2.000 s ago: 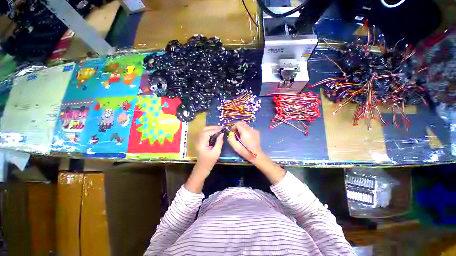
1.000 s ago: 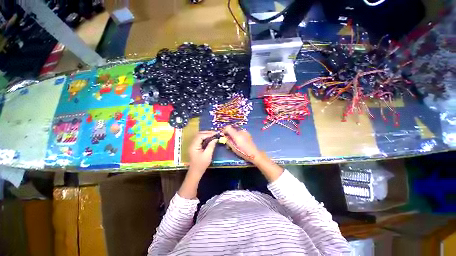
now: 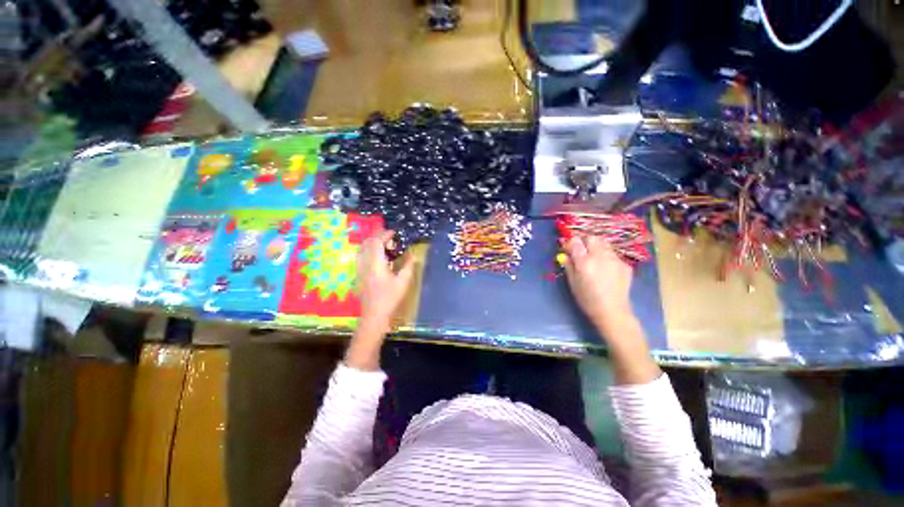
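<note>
A heap of black round housings (image 3: pixel 436 168) lies left of centre. My left hand (image 3: pixel 382 282) is at its lower left edge, with a dark part at the fingertips; whether it is gripped is unclear. My right hand (image 3: pixel 602 287) has its fingertips on the near side of the red wire bundle (image 3: pixel 620 230), with a yellow spot (image 3: pixel 563 259) at the fingers. Its grip on a wire cannot be made out. Orange-and-white wire leads (image 3: pixel 488 244) lie between my hands.
A silver-grey metal device (image 3: pixel 583 163) stands behind the red wires. Wired assemblies (image 3: pixel 758 198) lie in a spiky heap at right. A cartoon-printed mat (image 3: pixel 233 243) covers the left. An open carton below right holds a plastic-wrapped pack (image 3: pixel 740 418).
My hands were together in front of the orange-and-white leads. They have moved apart, left to the black heap and right to the red wires. The view has shifted slightly.
</note>
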